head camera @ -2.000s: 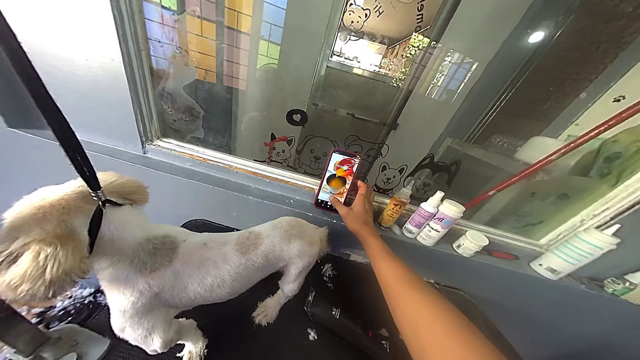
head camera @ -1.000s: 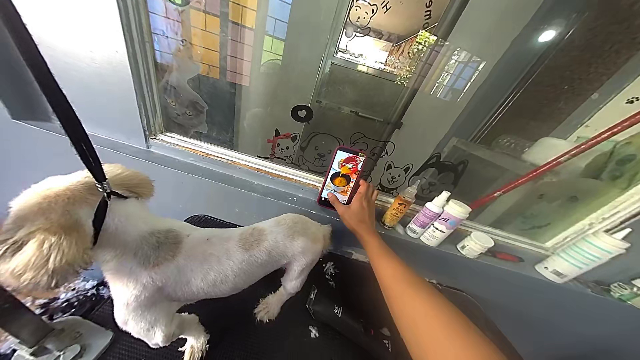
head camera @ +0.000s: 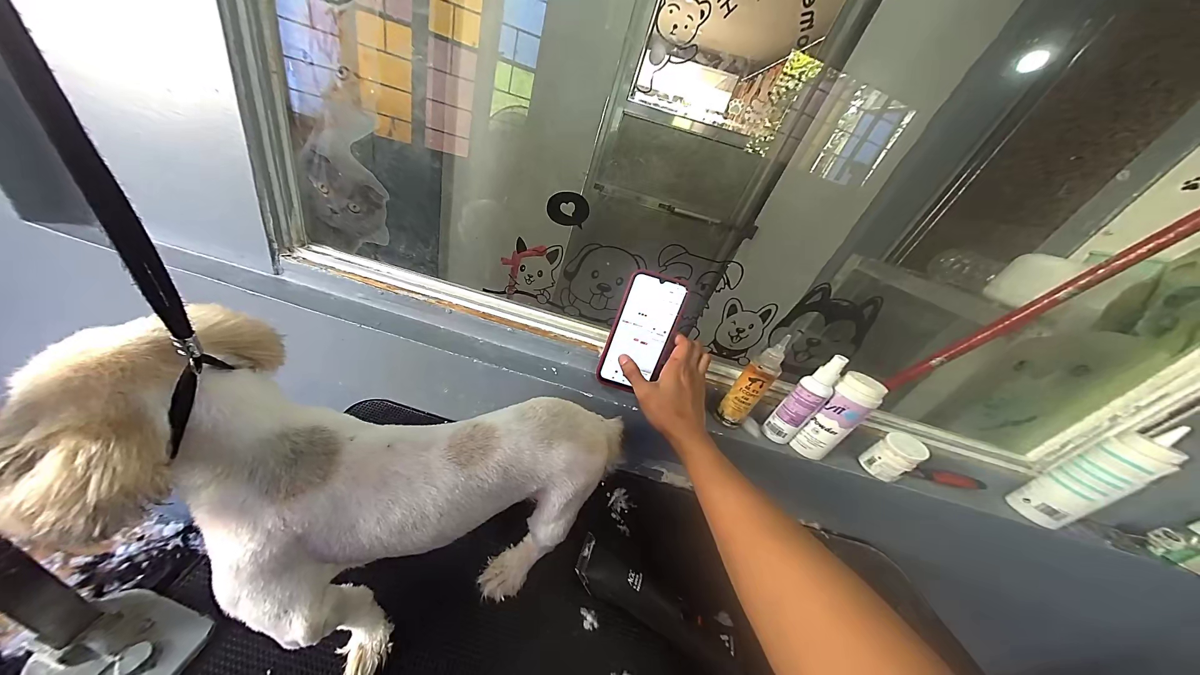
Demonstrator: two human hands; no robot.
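My right hand (head camera: 673, 386) reaches forward to a smartphone (head camera: 643, 330) in a dark red case, which stands tilted on the window ledge against the glass. The thumb lies over the lower part of its lit, mostly white screen, and the fingers are at its right edge. A clipped white and tan dog (head camera: 403, 478) stands on the black grooming table (head camera: 525, 637) left of my arm, facing left. A black strap (head camera: 122, 206) with a metal clasp loops round its neck. My left hand is out of view.
On the ledge, right of my hand, stand an amber spray bottle (head camera: 748, 389), a white and purple spray bottle (head camera: 802, 405), a powder bottle (head camera: 837, 417) and a small white jar (head camera: 893, 457). A white striped bottle (head camera: 1092, 478) is farther right. A black pouch (head camera: 637, 586) and hair clumps lie on the table.
The phone's screen has turned from a colourful picture to a mostly white page. My right hand remains at the phone, and the dog stands in much the same pose.
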